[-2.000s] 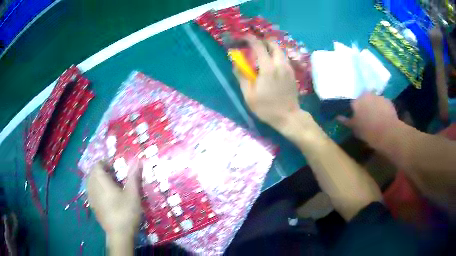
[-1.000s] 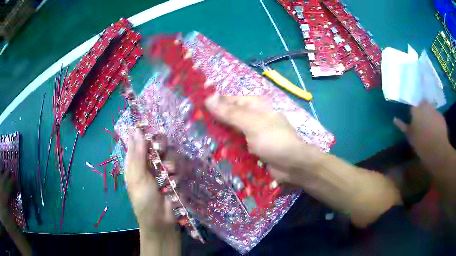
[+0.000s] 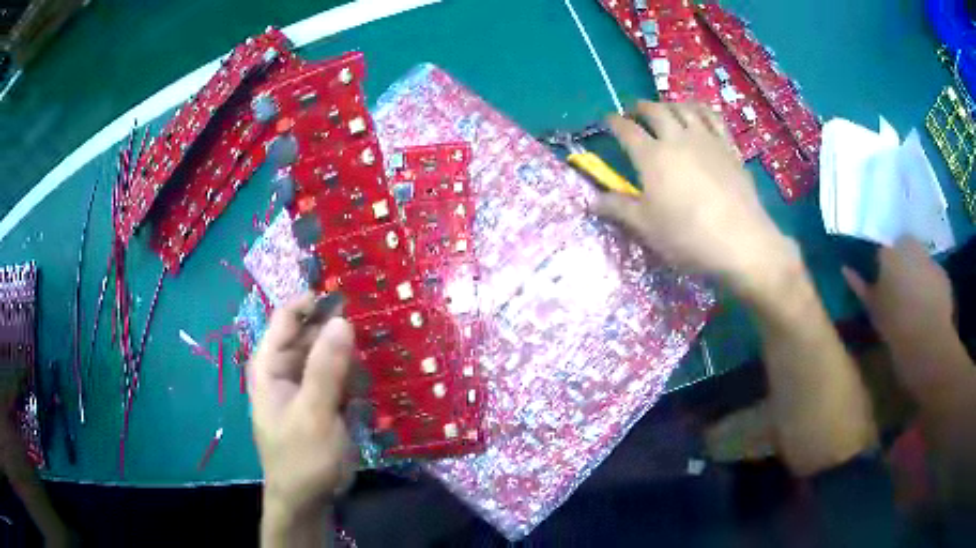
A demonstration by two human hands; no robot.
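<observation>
My left hand (image 3: 303, 401) holds a red PCB panel strip (image 3: 359, 246) by its left edge, raised and tilted over the pinkish bubble bag (image 3: 578, 321). Round dark parts line the strip's left edge. Another red strip (image 3: 439, 214) lies on the bag, partly hidden behind the held one. My right hand (image 3: 696, 193) is over the cutters (image 3: 601, 171) at the bag's upper right edge, fingers spread and thumb beside the yellow handle. The other handle is mostly hidden under the hand.
Red board strips lie at upper left (image 3: 203, 150) and upper right (image 3: 696, 75). Thin red edge rails (image 3: 123, 268) and short offcuts are left of the bag. Another person's hand (image 3: 910, 300) is by white paper slips (image 3: 883, 187) at right. More boards (image 3: 19, 321) are at far left.
My right hand has let go of the red strip and moved right to the cutters. My left hand now shows a strip face up. Another strip now lies on the bag.
</observation>
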